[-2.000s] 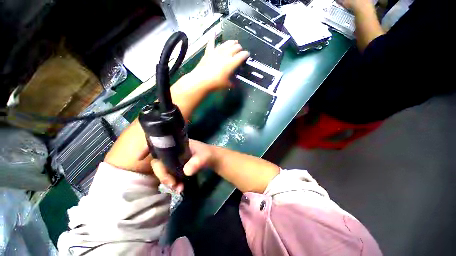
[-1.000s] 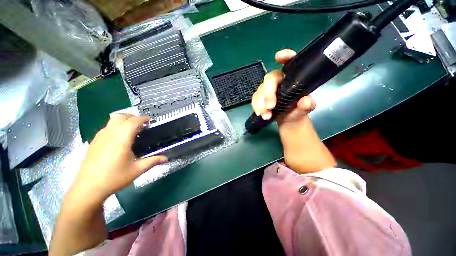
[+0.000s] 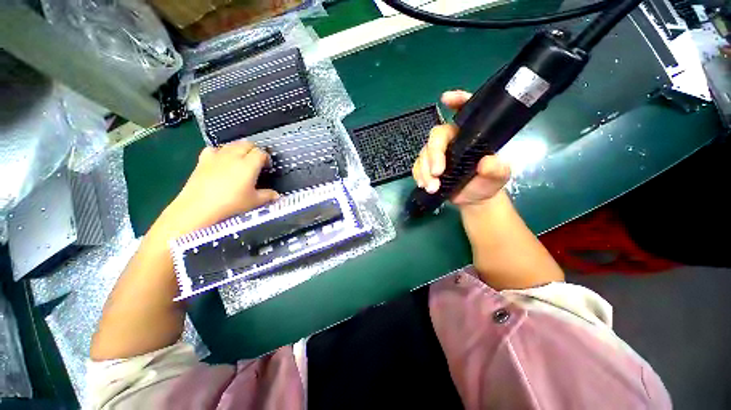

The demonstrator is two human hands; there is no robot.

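Observation:
The slotted panel (image 3: 268,239) lies on the bubble wrap sheet (image 3: 377,232) near the bench's front edge, its silver edge slots facing away from me. My left hand (image 3: 232,180) reaches over the near rows of dark brackets (image 3: 300,152), just beyond the panel; its fingertips touch or hover at the brackets, and whether they grip one is unclear. My right hand (image 3: 461,164) holds the electric screwdriver (image 3: 501,108), its tip pointing down-left above the green mat, right of the bubble wrap. The screw tray (image 3: 397,144) lies between the brackets and the screwdriver.
Bent metal panels (image 3: 60,220) stand at left on bubble wrap. Bubble bags (image 3: 120,40) are piled at upper left beside a cardboard box (image 3: 220,16). The screwdriver cable (image 3: 497,16) arcs across the back. More panels (image 3: 681,60) lie at upper right; a red object is below the bench.
Since one second ago, the slotted panel shows in full, turned with its white-edged face up. My left hand has moved up and right to the brackets. The screwdriver has shifted slightly.

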